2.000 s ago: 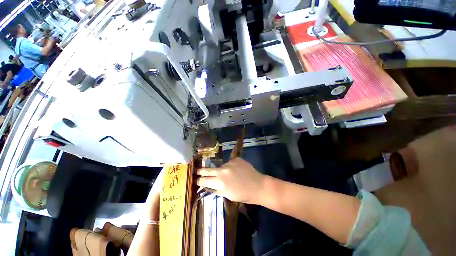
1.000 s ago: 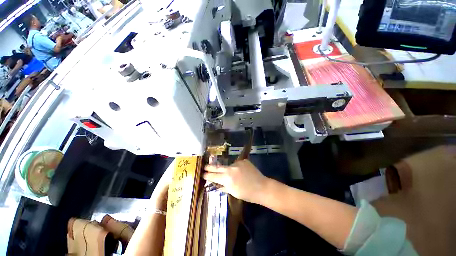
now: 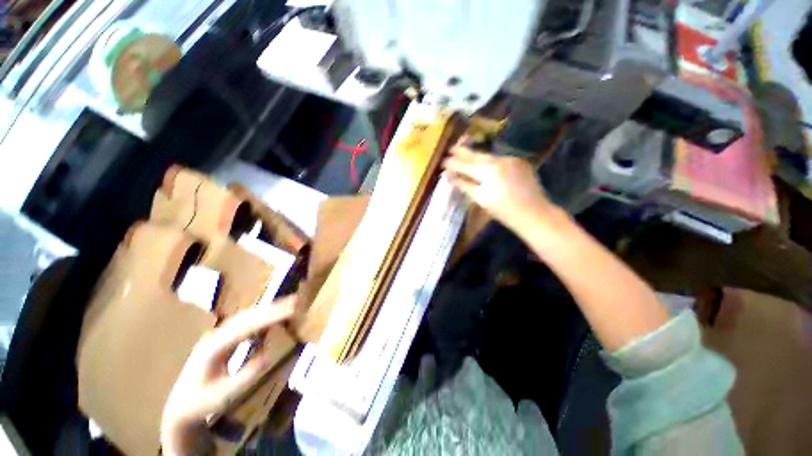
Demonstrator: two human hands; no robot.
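Note:
The yellow template lies lengthwise on the white machine arm, with a dark brown line along its slot. A tan bag panel shows at the arm's left side. My left hand is at lower left, blurred, with thumb and fingers spread around the tan panel's edge; whether they grip it is unclear. My right hand is at the template's far end, below the sewing head. Its fingertips touch the slot area; what they hold, if anything, is hidden. The needle area is blurred.
Stacked tan panels with dark curved openings and white sheets lie left of the arm. A green-rimmed fan is at upper left. The grey drive carriage and a pink-striped box are right. Red thread hangs left of the head.
The view has swung down and left, bringing the arm's rounded end and panel stack into view. My left hand has moved from beside the template to the lower left. My right hand stays at the template's far end.

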